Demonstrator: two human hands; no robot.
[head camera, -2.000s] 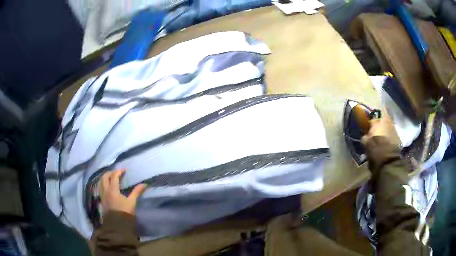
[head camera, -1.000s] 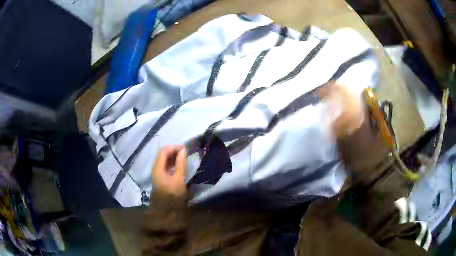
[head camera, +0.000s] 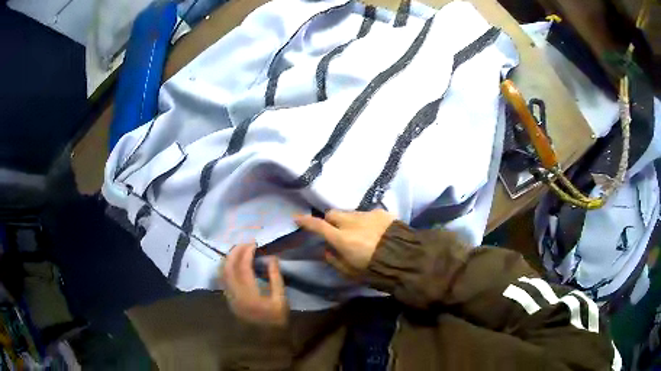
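Observation:
A part-sewn garment body (head camera: 261, 152), white inside with dark flecked seam strips, lies spread over the pressing table. My left hand (head camera: 255, 286) is at its near edge, slightly blurred, fingers bent beside a dark part of the cloth. My right hand (head camera: 355, 235) lies on the near edge to the right, index finger pointing left over a dark opening or fold (head camera: 297, 246). Whether either hand pinches cloth is unclear. The steam iron (head camera: 525, 141), with its orange-brown handle, stands on the table right of the garment, with no hand on it.
A yellow-brown hose (head camera: 623, 138) runs from the iron's rear towards the upper right. A blue padded bar (head camera: 141, 72) lies at the far left edge. A heap of white and dark garments (head camera: 605, 239) hangs right of the table. Bare tan table cloth (head camera: 565, 101) shows near the iron.
The garment has been turned, its seam strips now running diagonally. My right hand has let go of the iron and moved left to the near edge. My left hand has moved right.

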